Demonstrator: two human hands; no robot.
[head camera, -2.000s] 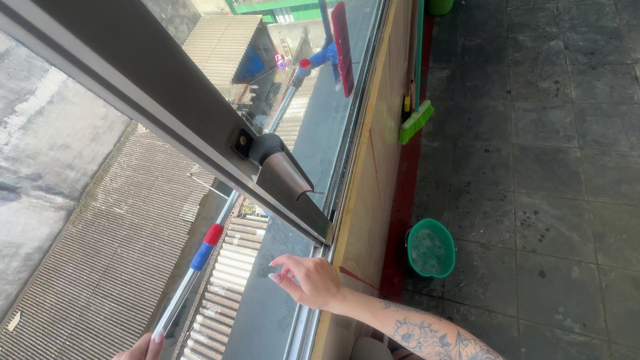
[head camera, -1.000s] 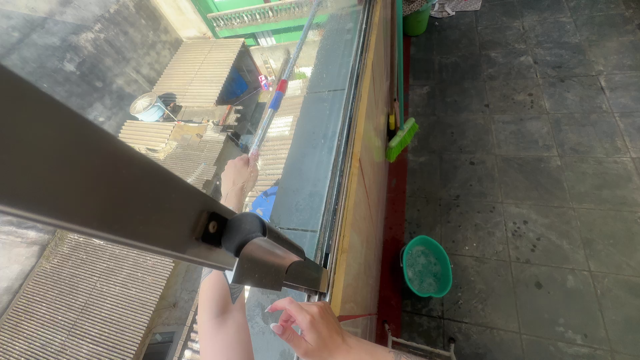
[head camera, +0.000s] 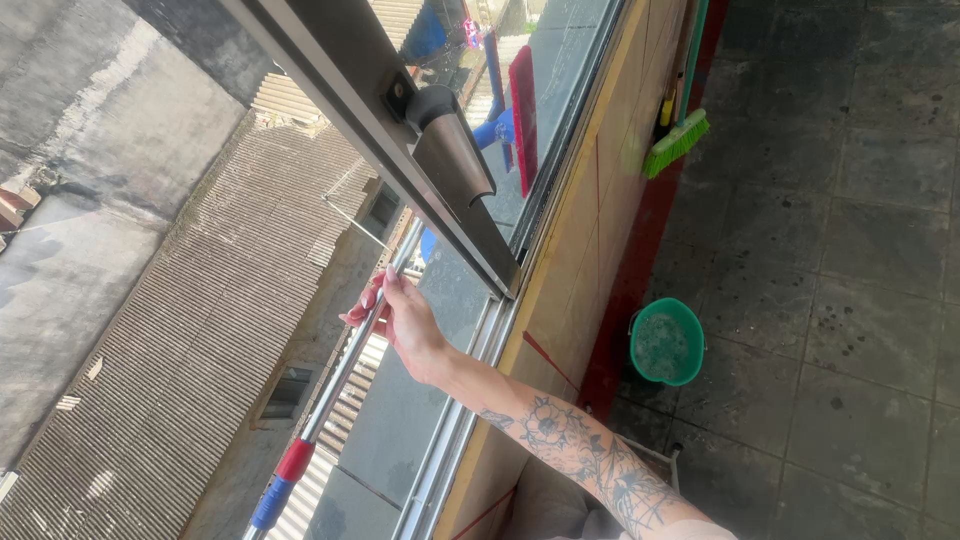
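Observation:
My right hand (head camera: 401, 319) reaches out over the sill and has its fingers around the metal pole (head camera: 341, 375) of a window squeegee. The pole slants outside the window, with a red and blue plastic collar (head camera: 283, 480) below my hand. At its upper end, seen through the glass, a blue joint carries a red pad (head camera: 523, 124) and a blue bar (head camera: 495, 90) beside it. The sliding window's dark metal frame (head camera: 420, 161), with a grey handle (head camera: 452, 154), crosses in front of the pole. My left hand is out of sight.
Below the window, the aluminium track (head camera: 457, 420) runs along the sill. A green bucket (head camera: 666, 341) of sudsy water stands on the tiled floor (head camera: 885, 337). A green-bristled broom (head camera: 677, 144) leans by the wall. Corrugated roofs (head camera: 217, 300) lie far below outside.
My right hand, off the pole one second ago, now grips it. My left hand, on the pole one second ago, has left the view. The pole has come back down, and its red pad shows again.

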